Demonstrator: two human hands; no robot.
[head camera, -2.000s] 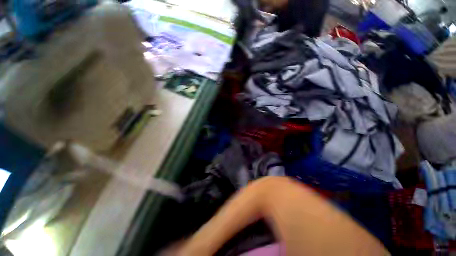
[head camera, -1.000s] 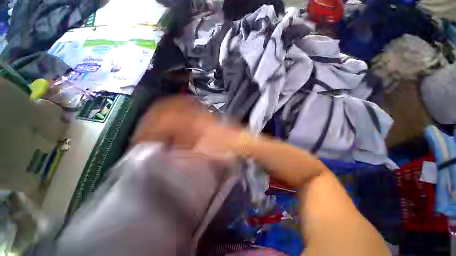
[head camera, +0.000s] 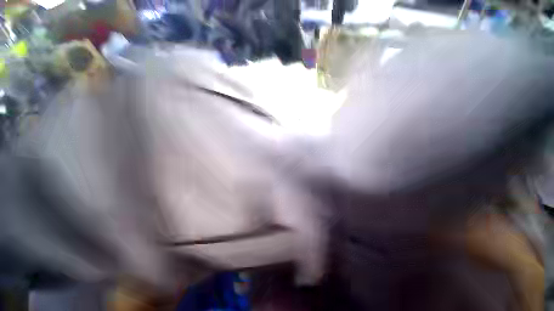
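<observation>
A large light-grey garment piece (head camera: 212, 170) with thin dark lines and darker panels fills most of the view, raised, spread wide and heavily blurred. A tan, arm-like shape, likely part of my right arm (head camera: 507, 249), shows at the lower right edge. A small tan patch, likely part of my left arm (head camera: 136, 294), shows at the bottom left below the cloth. The fingers of both my hands are hidden or lost in the blur, so their grip cannot be told.
A blue thing (head camera: 218, 291) shows below the cloth at the bottom. A bright white area (head camera: 297, 91) lies behind the cloth. Dark, blurred shapes (head camera: 255, 30) stand at the top. Red and yellow-green items are blurred at the top left.
The view has swung away from the table edge and garment heap. The grey cloth, earlier low at the left by my hand, now spreads high across the view.
</observation>
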